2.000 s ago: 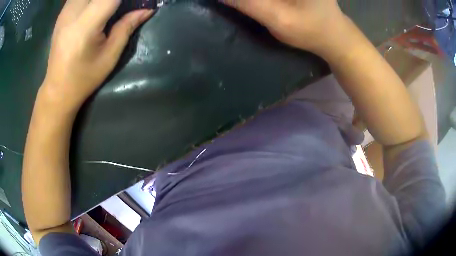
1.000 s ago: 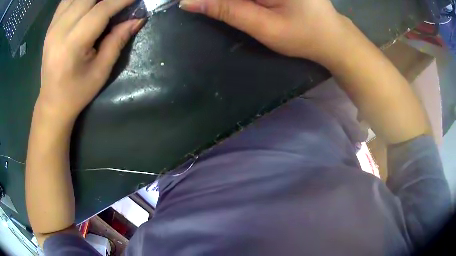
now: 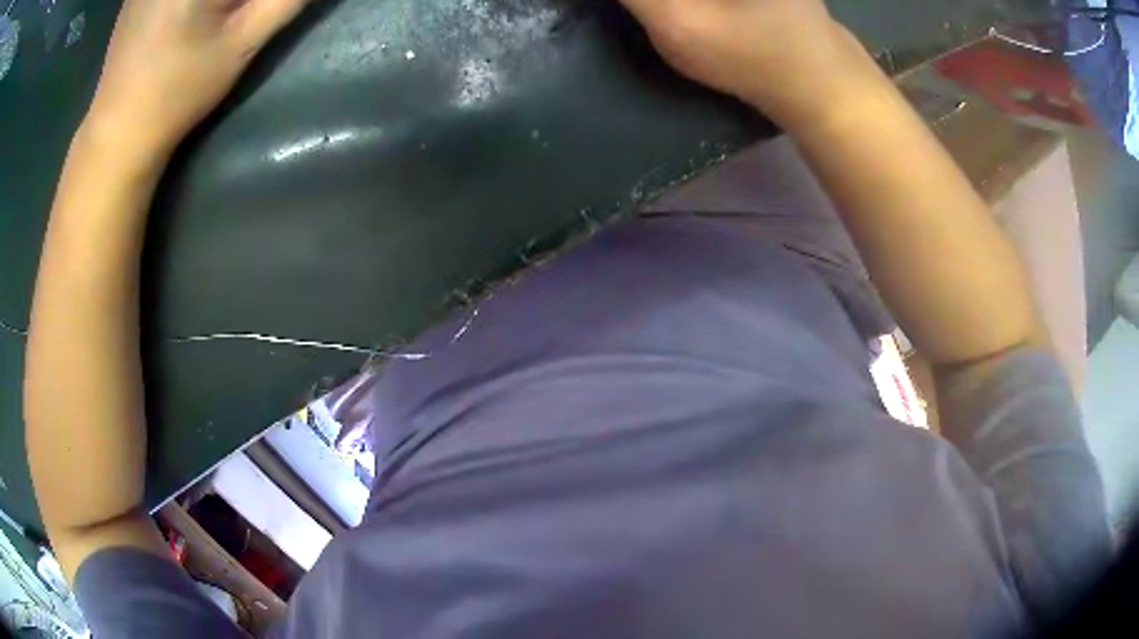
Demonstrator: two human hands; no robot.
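Note:
My left hand (image 3: 181,63) is at the top left, cut off by the top edge; its fingertips and anything in them are out of view. My right hand (image 3: 737,44) is at the top centre-right, also cut off by the top edge, its fingertips hidden. No worked piece or tool shows. Both hands are above a worn, shiny dark green mat (image 3: 375,225). A thin silvery wire (image 3: 287,341) runs across the mat from behind my left forearm to the mat's frayed front edge, its end curling by my shirt.
An open drawer (image 3: 269,506) with white and red things lies below the mat at the lower left. A brown box or shelf (image 3: 1043,237) and a red thing (image 3: 1018,87) are at the right. A pale cord (image 3: 1043,48) lies at the upper right.
The view has shifted, so the hands and mat sit higher in the picture. The dark and bright piece between the fingertips has gone out past the top edge.

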